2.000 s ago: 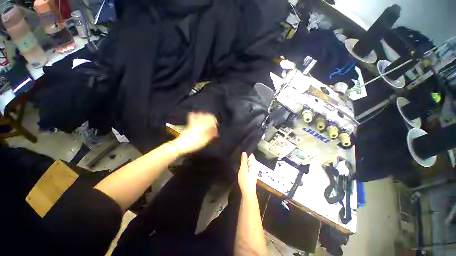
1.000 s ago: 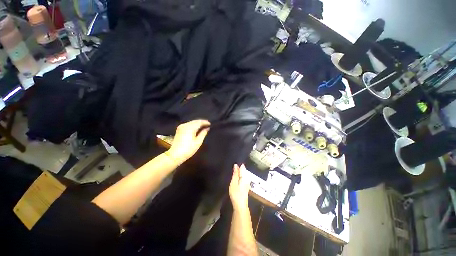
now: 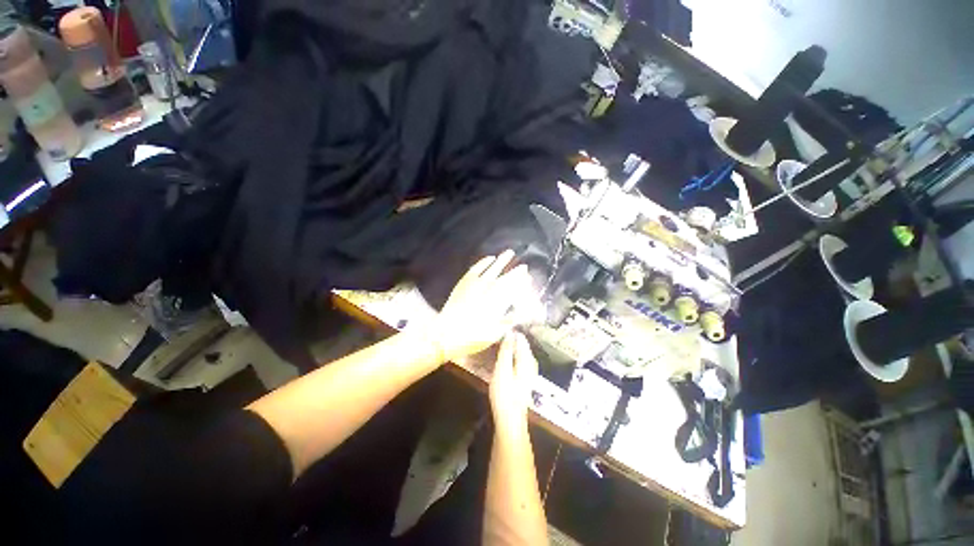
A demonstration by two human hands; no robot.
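Note:
My left hand (image 3: 483, 309) lies with its fingers spread towards the needle end of the overlock machine (image 3: 662, 240), at the edge of the black cloth (image 3: 481, 251). My right hand (image 3: 515, 368) is just below it, fingers together and pointing at the cloth plate; its fingertips meet the left hand. The cloth runs from the heap behind to the machine. Whether either hand pinches cloth is hidden by the fingers and glare.
The white machine table (image 3: 684, 475) has a wooden front edge. Black strap loops (image 3: 700, 427) lie on it. Thread cones (image 3: 780, 96) stand at right. Bottles (image 3: 91, 53) stand on a table at far left. A yellow wooden board (image 3: 80, 421) is lower left.
My left hand has moved right, from the cloth to the needle end beside my right hand. The cloth that hung over the table's front edge has gone from there, baring the white top.

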